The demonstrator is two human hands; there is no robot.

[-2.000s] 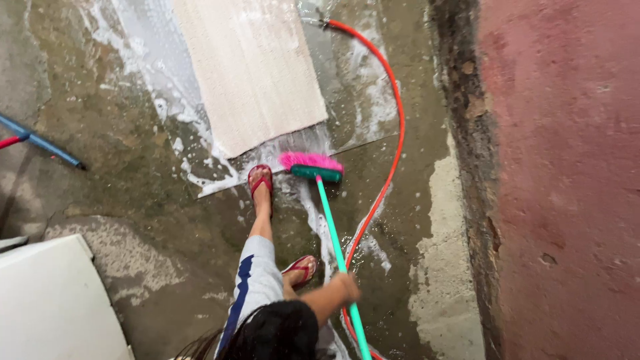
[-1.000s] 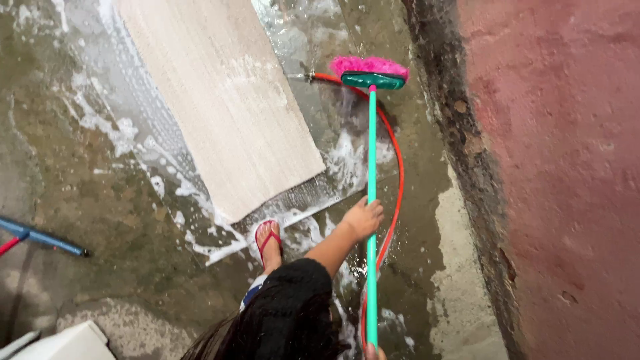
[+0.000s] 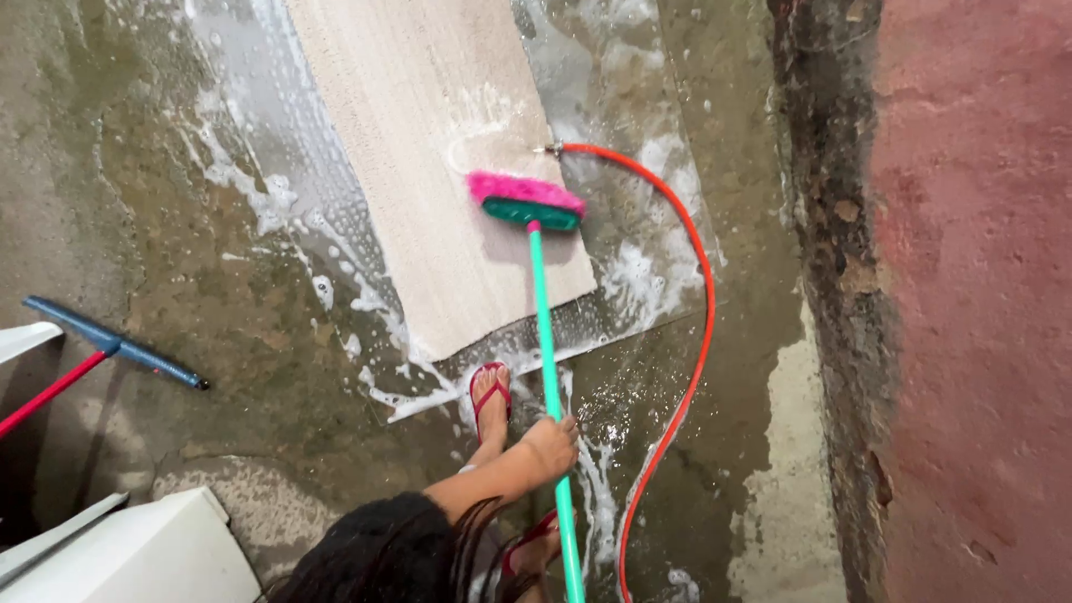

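Observation:
My left hand is closed around the turquoise handle of a broom, and the bare forearm comes from a black sleeve. The broom's green head with pink bristles is over the lower part of a long cream rug; whether the bristles touch it, I cannot tell. An orange hose curves along the right, its metal end at the rug's right edge. My right hand is out of view; the handle runs off the bottom edge.
Under the rug lies a clear wet sheet with white suds. My feet in red flip-flops stand near its lower edge. A blue squeegee with a red handle and a white plastic object are at left. A worn pink wall rises at right.
The broom head has moved from beyond the rug's right side, by the hose end, back over the rug. My right hand, at the bottom edge one second ago, has left the view.

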